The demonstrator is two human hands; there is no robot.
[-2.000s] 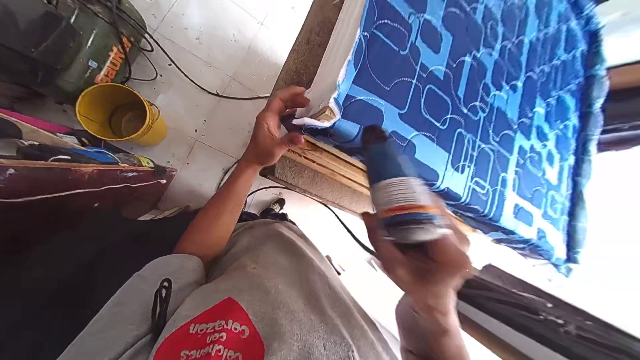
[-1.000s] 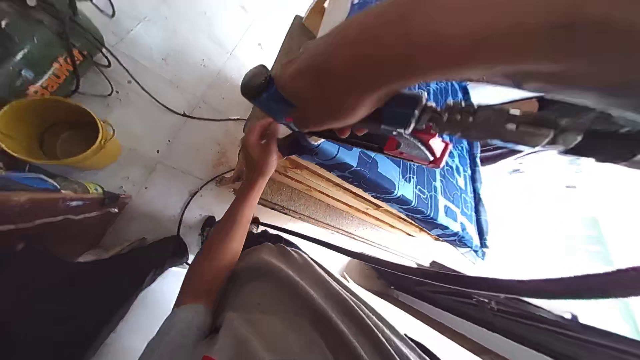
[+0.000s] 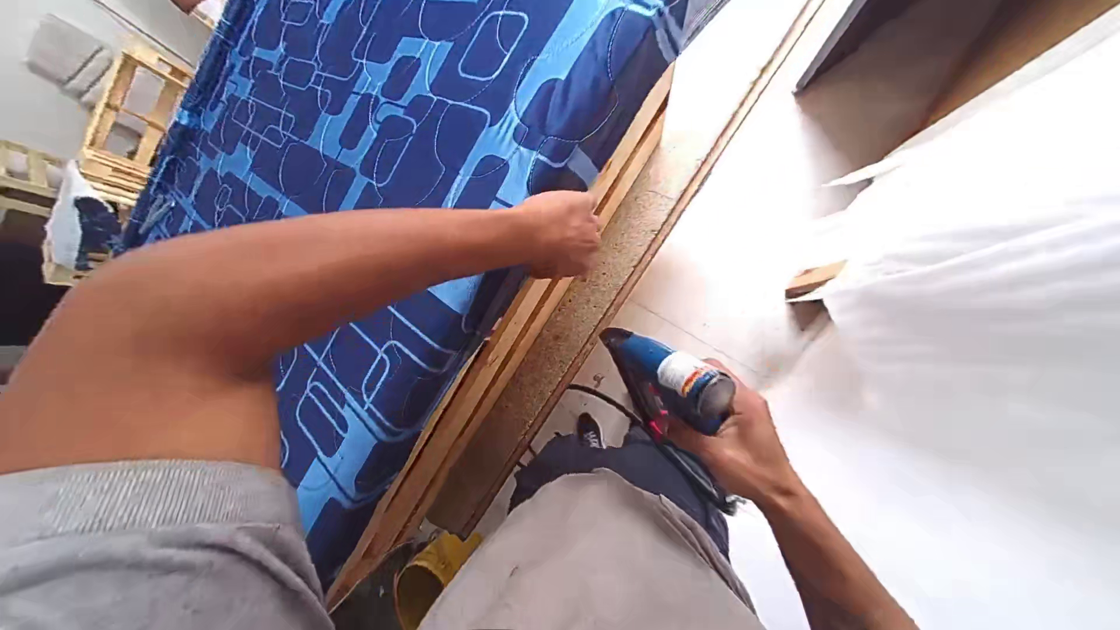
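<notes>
Blue patterned quilted fabric (image 3: 420, 131) covers a large piece with wooden rails (image 3: 464, 420) along its near side. My left hand (image 3: 564, 234) is a closed fist at the rails, over the fabric's edge; the folds run in under the fist, and its fingertips are hidden. Lower right, my right hand (image 3: 739, 437) holds a blue and black pneumatic staple gun (image 3: 669, 372) by its grip, nose toward the upper left, apart from the rails. A black hose (image 3: 604, 396) curves near the gun. Particle board (image 3: 595, 293) lies alongside the rails.
A yellow bucket (image 3: 424, 582) is at the bottom, beside the rails. White sheeting (image 3: 989, 350) spreads over the right side, with a wood block (image 3: 814, 278) at its edge. Wooden frames (image 3: 131, 122) stand at the left. Part of another person's hand (image 3: 185, 3) shows at the top left.
The view has swung round strongly. A second ago the staple gun was at the wooden edge beside my left hand; now my right hand holds it away from the rails.
</notes>
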